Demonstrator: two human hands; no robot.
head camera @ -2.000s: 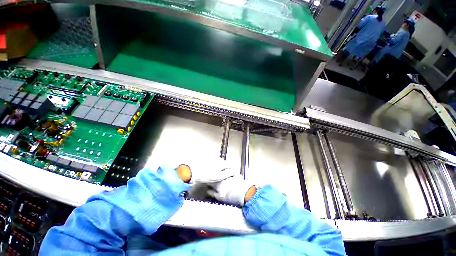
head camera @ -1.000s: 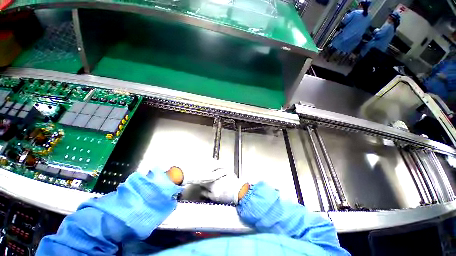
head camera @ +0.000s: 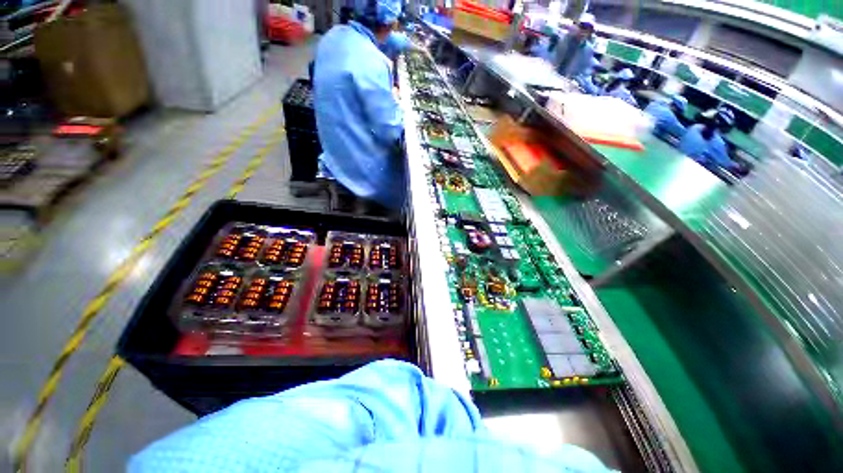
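Note:
A large green circuit board [head camera: 504,344] lies on the conveyor in front of me, crowded with parts. Grey rectangular blocks [head camera: 555,337] stand in rows on its right side, and a round dark and copper coil [head camera: 479,240] shows farther up. More boards run along the line away from me. The silver-white conveyor rail [head camera: 435,305] passes on their left. My light blue sleeves fill the bottom of the view. Both my hands are out of sight, so what they do cannot be seen.
A black tote bin [head camera: 148,319] at the left holds clear trays of copper-wound coils [head camera: 268,291] over red-orange material. A person in a blue smock [head camera: 356,111] stands beyond it. An open cardboard box [head camera: 536,162] and a green-topped shelf [head camera: 679,180] are at the right. Yellow-black tape marks the floor.
My view has swung far left along the line. The tote bin, a nearby person and more boards now show. My gloved hands, seen together over the near rail before, are out of view.

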